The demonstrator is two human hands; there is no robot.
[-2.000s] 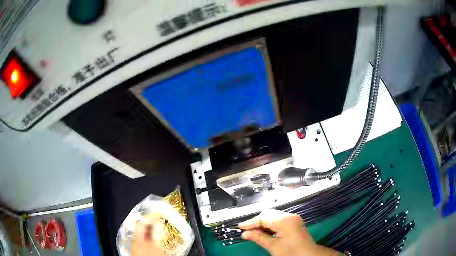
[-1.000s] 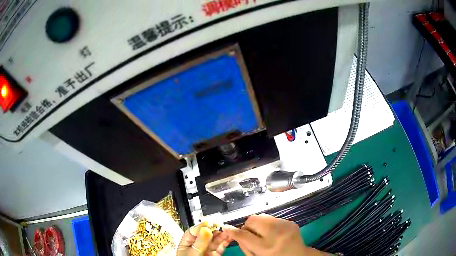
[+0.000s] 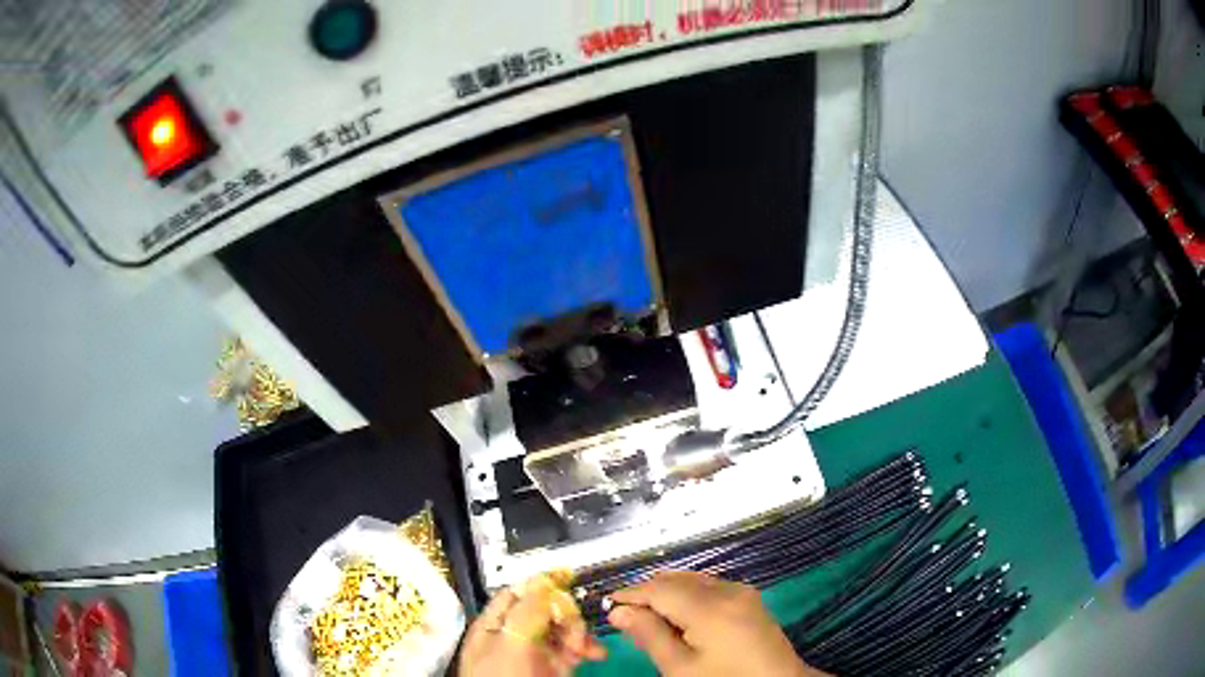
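My left hand [image 3: 526, 630], with yellowish covers on its fingertips, is closed at the lower centre, below the crimping machine's front edge. Small gold-coloured connector parts seem to be in its fingers, but blur hides how many. My right hand [image 3: 707, 632] is just right of it and pinches a black coaxial cable [image 3: 609, 603] near its pale end. The two hands' fingertips almost meet. The open bag of gold parts [image 3: 370, 616] stands left of my left hand. More black cables [image 3: 846, 509] lie fanned on the green mat [image 3: 912, 430], partly behind my right hand.
The crimping machine [image 3: 714, 199] fills the upper middle, with its die [image 3: 621, 474] lit by a gooseneck lamp [image 3: 696, 454]. A black tray [image 3: 284, 496] is at left, with a spare bag of gold parts [image 3: 251, 386] behind it. White paper [image 3: 899, 311] and blue bins [image 3: 1057, 437] are at right.
My left hand has left the bag of gold parts and moved right to meet my right hand. My right hand stays at the cable end. The camera view has shifted.
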